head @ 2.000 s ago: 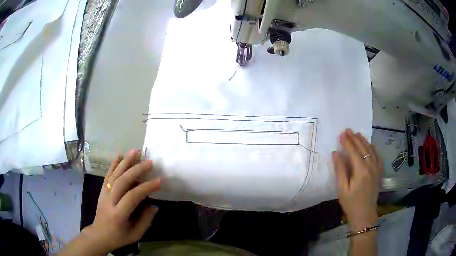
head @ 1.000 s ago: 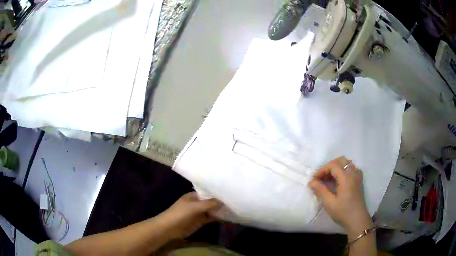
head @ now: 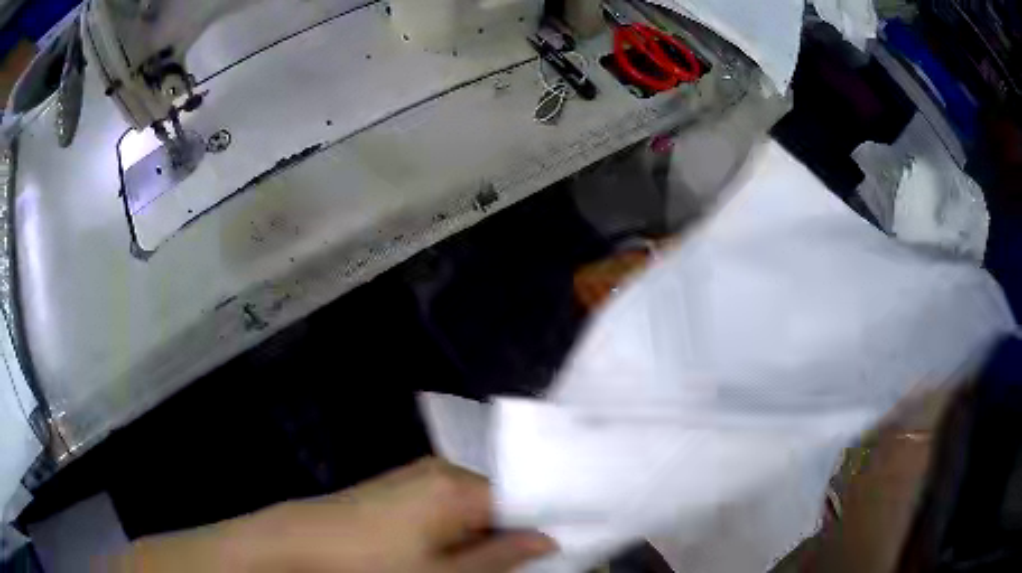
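Note:
The white garment panel (head: 717,336) is off the machine bed, blurred and partly folded, in the air at the right front. My left hand (head: 460,520) grips its lower left edge. Blurred skin of my right arm or hand (head: 897,476) shows at the lower right beside the cloth; its fingers are hidden or too blurred to tell. The presser foot (head: 174,140) stands over the bare, shiny needle plate (head: 151,179) at the upper left.
The pale machine bed (head: 370,185) runs across the upper left. Red-handled scissors (head: 656,56) and dark thread snips (head: 566,67) lie near its far right end. An orange-brown thing (head: 605,274) shows below the bed's edge. More white cloth (head: 941,207) is at the right.
The panel has left the machine bed and moved to the right, lifted and folding over. The view has swung right, so the machine head now shows at the upper left.

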